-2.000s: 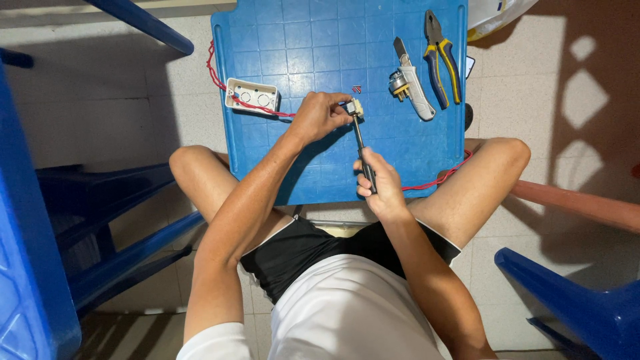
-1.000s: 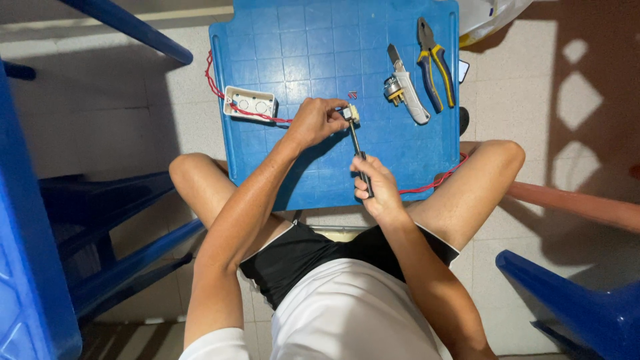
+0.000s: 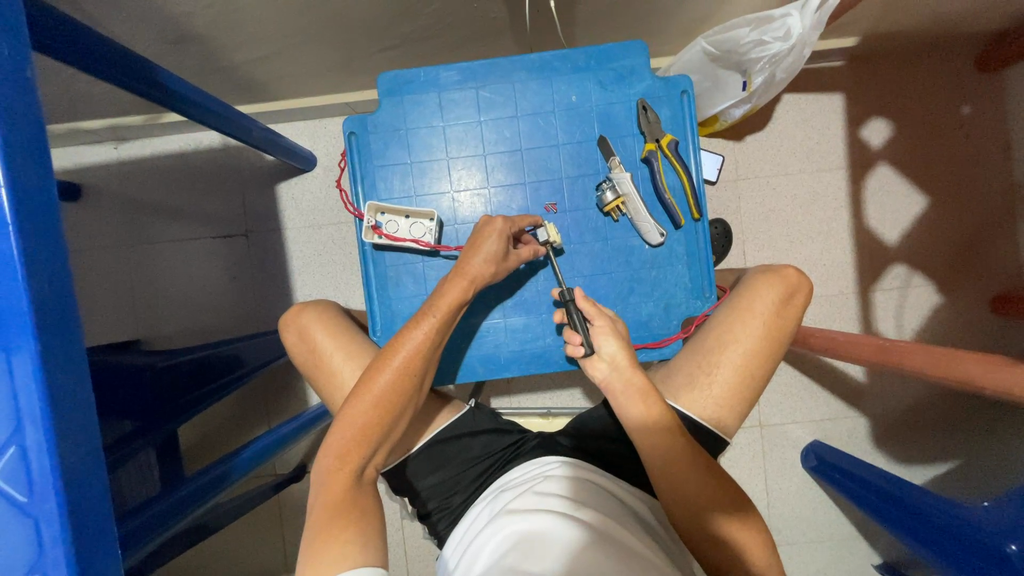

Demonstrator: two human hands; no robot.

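Between the fingers of my left hand (image 3: 502, 246) is a small white electrical fitting (image 3: 550, 234), above the blue plastic table (image 3: 512, 320). My right hand (image 3: 596, 332) grips the black handle of a screwdriver (image 3: 558, 272), whose tip meets the fitting's lower side; the exact contact point is too small to tell. Twisted red wire (image 3: 428, 244) runs from behind my left hand into a white rectangular wall box (image 3: 402, 225) at the left. Small red and white bits (image 3: 551, 207) lie just beyond the fitting. More red wire (image 3: 672, 339) passes right of my right hand.
On the table's right lie a utility knife (image 3: 640, 210), a metal plug-like part with brass pins (image 3: 610, 198) and combination pliers (image 3: 670, 164). A plastic bag (image 3: 732, 68) and a phone (image 3: 712, 166) are beyond the right edge. Blue plastic furniture (image 3: 40, 320) stands at the left.
The view has shifted slightly. Both hands keep their hold on the fitting and screwdriver; nothing else has plainly changed.
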